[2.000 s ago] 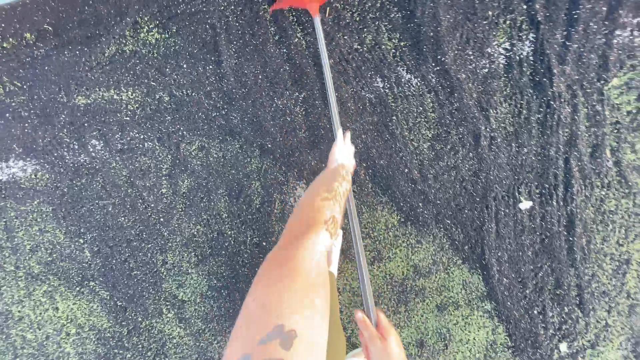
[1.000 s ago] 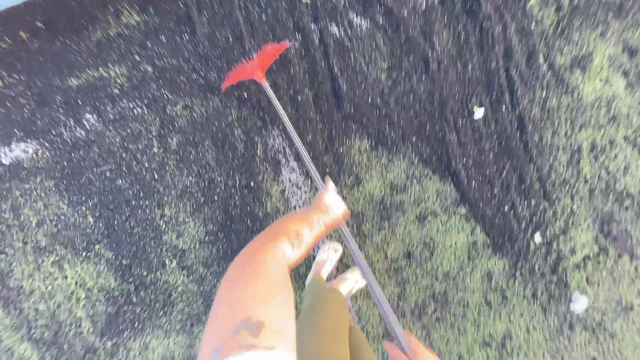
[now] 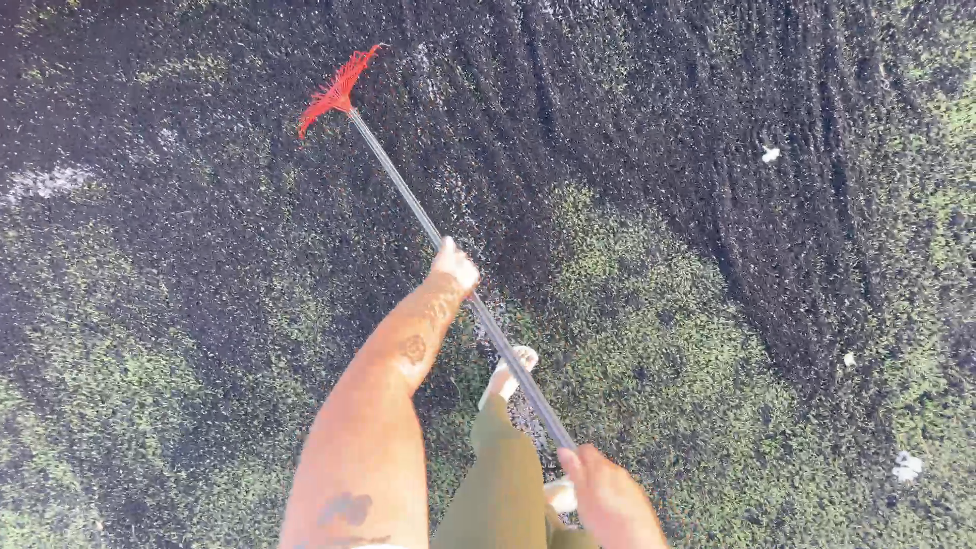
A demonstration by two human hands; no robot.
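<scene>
A fan rake with a red head [image 3: 334, 93] and a long grey metal handle [image 3: 398, 181] lies slantwise across the view, its head at the upper left over the dark, loose ground cover. My left hand [image 3: 456, 264] is closed around the middle of the handle, with the forearm reaching up from the bottom. Lower down and to the right, my right hand [image 3: 606, 488] grips the handle near its end. Whether the tines touch the ground is too blurred to tell.
Dark granular material [image 3: 640, 114] covers much of the ground, with ridges running through it at the right. Green patches [image 3: 663, 305] show below and along the sides. White bits [image 3: 907, 466] lie at the right. My legs [image 3: 499, 473] and light shoes are under the handle.
The rake head, near the top centre two seconds ago, now stands at the upper left, and the handle slants more. Both hands have stayed on the handle. My feet have come into view.
</scene>
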